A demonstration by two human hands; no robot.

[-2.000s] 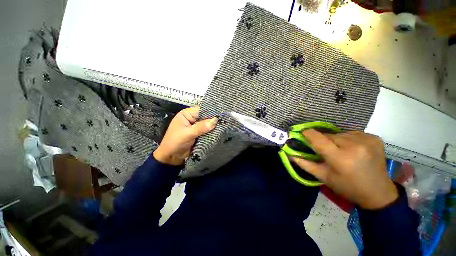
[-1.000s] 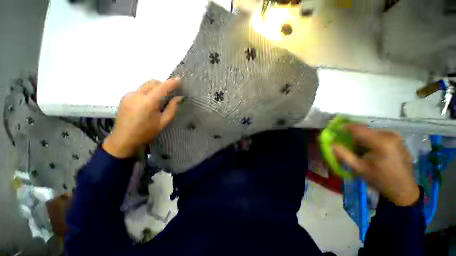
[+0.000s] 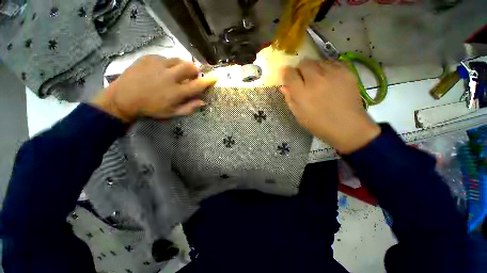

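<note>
The grey fabric panel (image 3: 243, 136) with dark flower motifs lies at the machine bed and hangs over the table's front edge toward my lap. Its back edge is near the presser foot (image 3: 250, 72) in bright lamp glow. My left hand (image 3: 155, 88) pinches the cloth at its back left edge. My right hand (image 3: 328, 101) lies on the panel's back right corner; whether its fingers grip the cloth is unclear. The green-handled scissors (image 3: 368, 80) lie on the machine bed behind my right hand, blades pointing up-left.
Stacked panels (image 3: 69, 53) of the same cloth lie at the back left. A yellow thread tuft (image 3: 296, 24) hangs by the machine head (image 3: 213, 26). A yellow-handled tool (image 3: 447, 84) lies at the right. A blue basket (image 3: 475, 176) is below right; more cloth (image 3: 107, 242) hangs below left.
The scissors have left my right hand and lie on the machine bed. Both hands have moved to the panel's back edge near the presser foot. The view has shifted, showing the machine head.
</note>
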